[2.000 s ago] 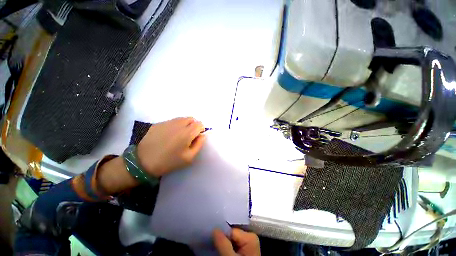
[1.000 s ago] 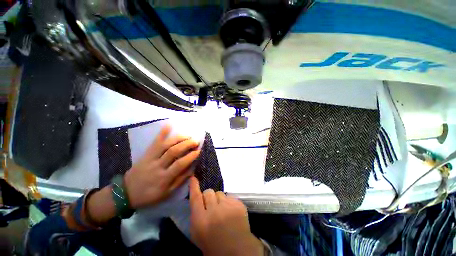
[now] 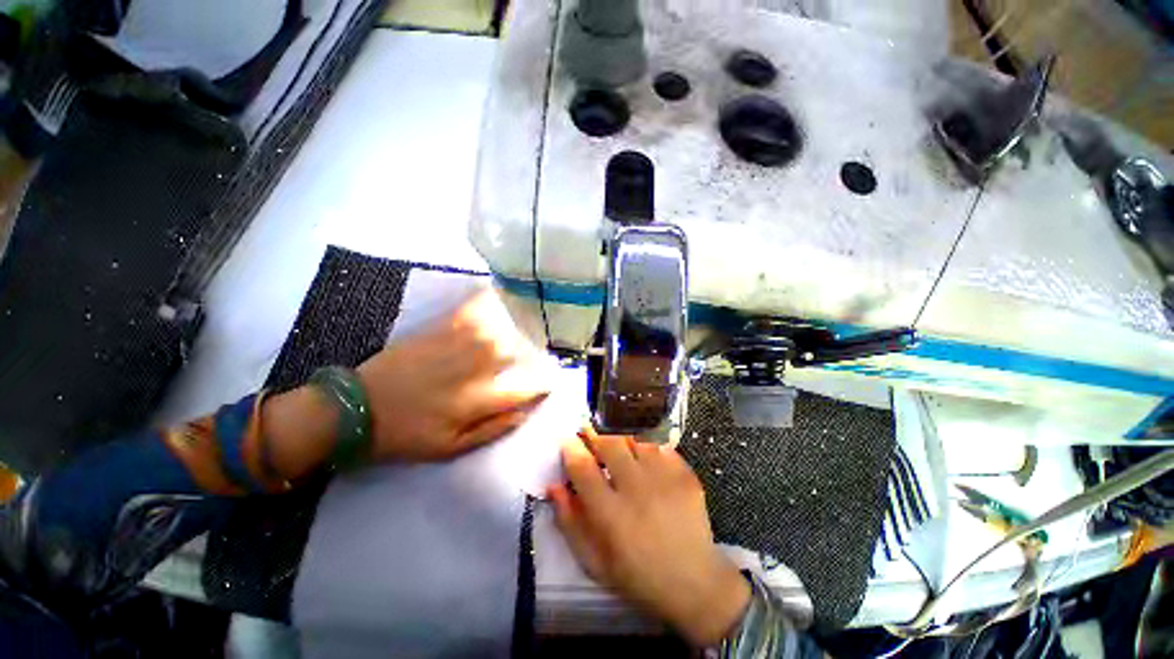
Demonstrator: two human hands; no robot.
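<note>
A pale cut panel [image 3: 406, 560] lies over a dark textured panel [image 3: 337, 303] on the table, left of and below the machine head. My left hand [image 3: 457, 380] lies flat on the pale panel, fingers toward the needle area. My right hand [image 3: 637, 521] rests at the panel's right edge, fingertips just below the shiny take-up lever guard [image 3: 644, 328]. The guard and my hands hide the needle and presser foot. Another dark textured panel [image 3: 798, 496] lies right of my right hand, partly under the machine head.
The white sewing machine head [image 3: 824, 245] fills the upper right. A layered stack of dark panels [image 3: 97, 245] lies at left. A striped piece [image 3: 908, 496], greenish-handled snips [image 3: 998, 512] and a pale cord [image 3: 991, 554] are at right.
The view has shifted and now looks down on the machine's top. My right hand has moved up beside the needle area. My left hand stays on the pale panel, now nearer the machine head.
</note>
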